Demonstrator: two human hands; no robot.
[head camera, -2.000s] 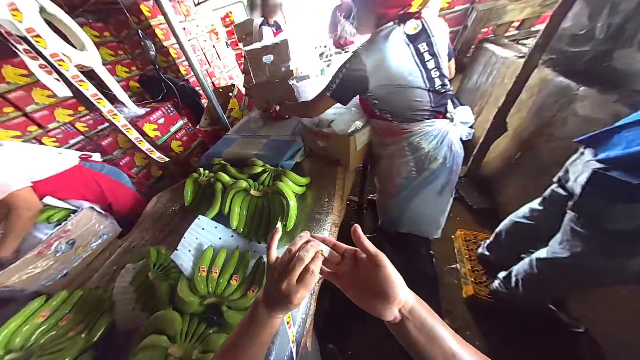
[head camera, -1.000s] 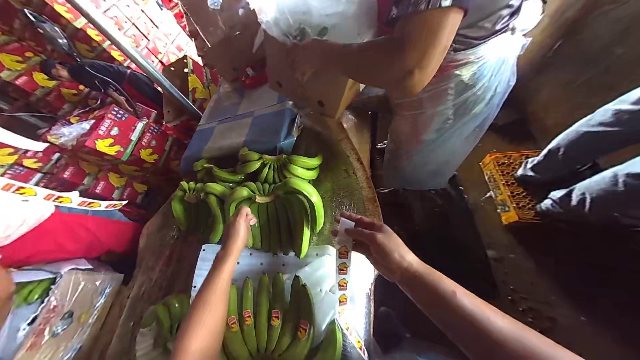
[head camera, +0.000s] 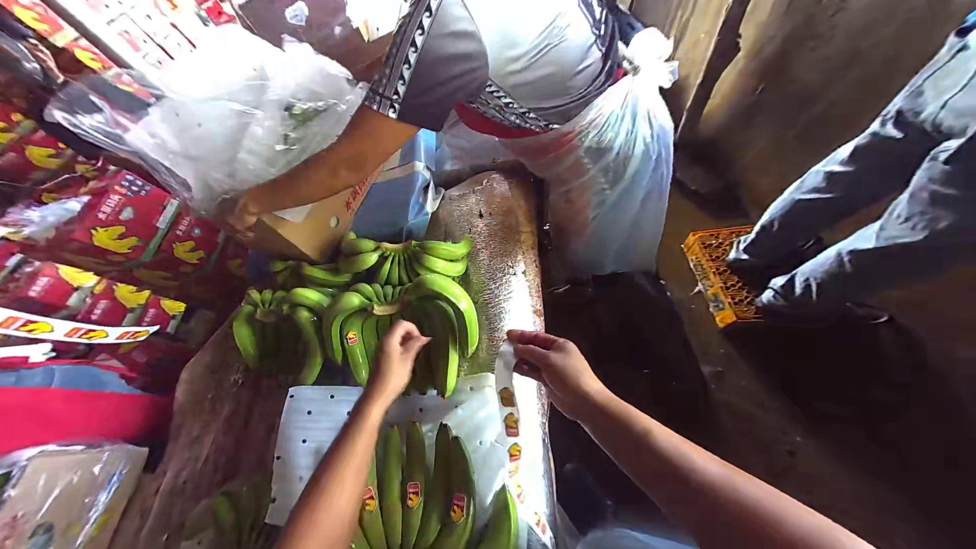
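Observation:
My left hand (head camera: 396, 358) is over a hand of green bananas (head camera: 442, 305), its thumb and fingertips pinched; whether a sticker is between them cannot be told. One banana at its left bears a red and yellow sticker (head camera: 351, 338). My right hand (head camera: 553, 370) pinches the top of a strip of stickers (head camera: 509, 423), which hangs down along the table's right edge. Nearer me, stickered green bananas (head camera: 414, 473) lie on a white perforated foam sheet (head camera: 313, 427). More green bananas (head camera: 278, 335) lie to the left and behind.
A co-worker's arm (head camera: 328, 168) reaches across the far end of the wooden table (head camera: 206, 412), at a cardboard box (head camera: 316, 229) and clear plastic (head camera: 236, 107). Red cartons (head camera: 114, 221) stand at left. A yellow crate (head camera: 713, 274) and another person's legs (head camera: 862, 206) are at right.
A sticker now shows on the left part of the bananas under my left hand. The co-worker's arm has moved left with the box and plastic. My right hand still holds the strip.

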